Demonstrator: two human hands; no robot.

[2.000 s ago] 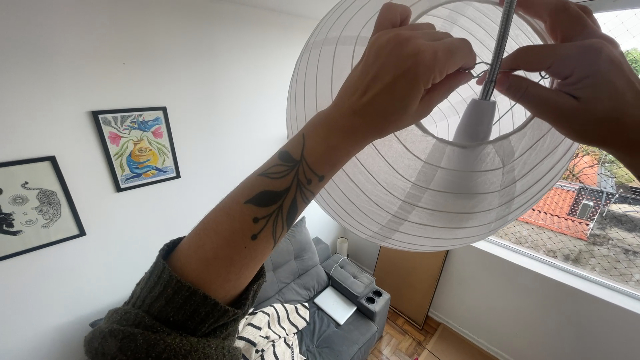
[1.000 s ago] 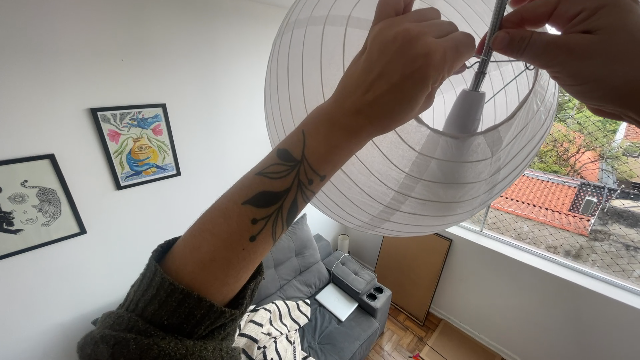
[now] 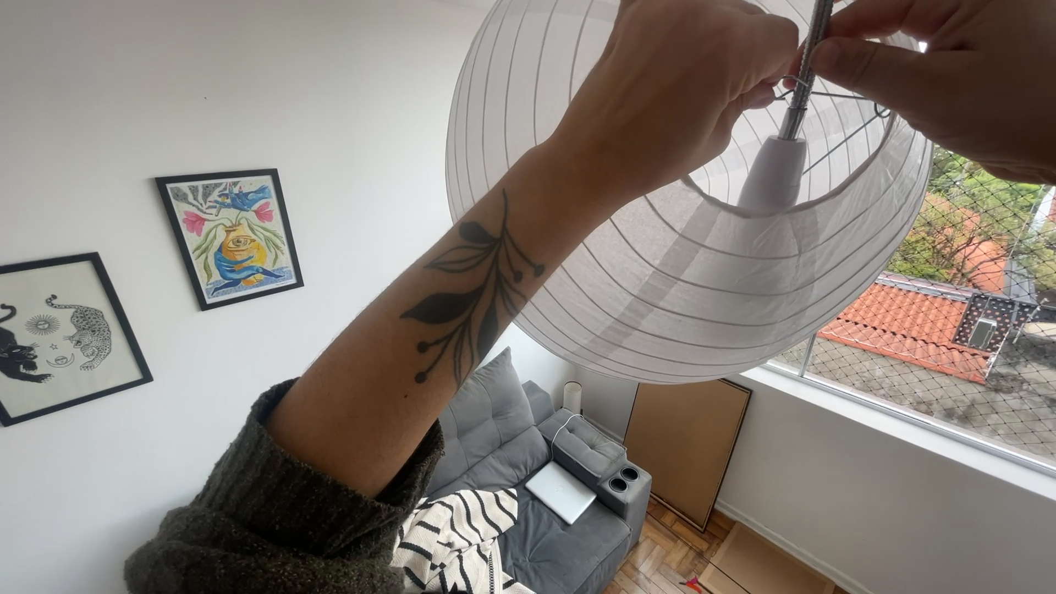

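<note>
A white round paper lampshade [image 3: 660, 305] with wire ribs hangs at the upper middle right. Through its top opening runs a metallic cord [image 3: 808, 74], which ends in a white lamp holder [image 3: 773, 175]. My left hand [image 3: 693, 82] is at the left of the cord, its curled fingers pinching the shade's thin wire frame [image 3: 841, 96] near the cord. From the right, my right hand [image 3: 924, 74] pinches the cord between thumb and fingers just above that wire. Some fingertips of both hands are hidden.
Below are a grey sofa [image 3: 561, 536] with a closed silver laptop [image 3: 561, 492] and a striped blanket [image 3: 462, 528]. A brown panel [image 3: 685, 445] leans on the wall under a netted window [image 3: 949, 330]. Two framed pictures [image 3: 231, 239] hang at left.
The lampshade has shifted left and lower down its side has risen slightly against the window. My right hand has moved from the wire by the opening to the cord. My left hand stays beside the cord.
</note>
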